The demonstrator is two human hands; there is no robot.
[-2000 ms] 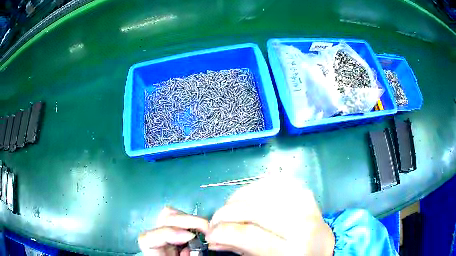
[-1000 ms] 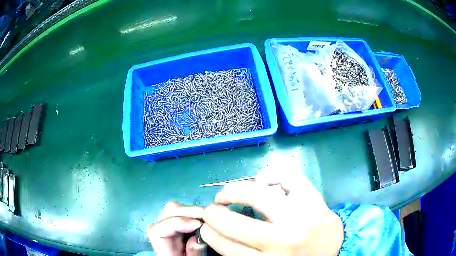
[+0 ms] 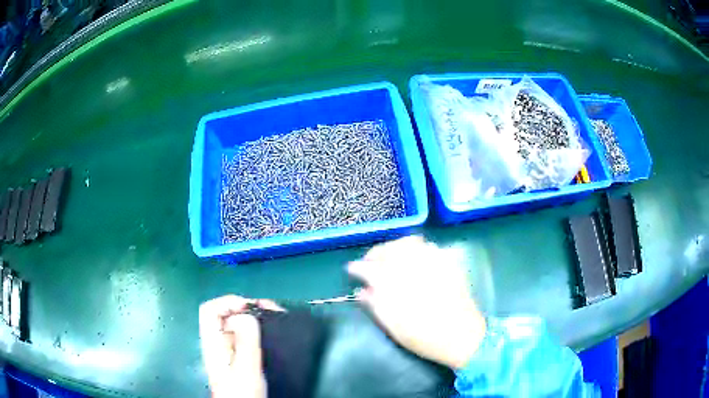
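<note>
My left hand (image 3: 232, 346) holds a black housing (image 3: 291, 350) by its left edge at the bottom of the picture. The housing is blurred and cut off below, and a dark blurred area extends to its right. My right hand (image 3: 424, 299) is blurred, above and right of the housing. Its fingertips are at the right end of a thin silver rod or tweezers (image 3: 333, 299); whether they grip it cannot be told. The large blue bin (image 3: 311, 240) beyond my hands holds many loose small metal pins (image 3: 334, 175).
The medium blue bin (image 3: 529, 199) holds an opened clear bag (image 3: 466, 148) of small fittings. A smaller blue bin (image 3: 633, 140) stands right of it. Black housings (image 3: 591, 260) lie at right; more lie in a row (image 3: 31, 206) at left, with shiny-faced ones (image 3: 13, 303) below.
My hands were together over a small dark part; now they are apart. My right hand has moved up to the rod, and more of the black housing shows by my left hand.
</note>
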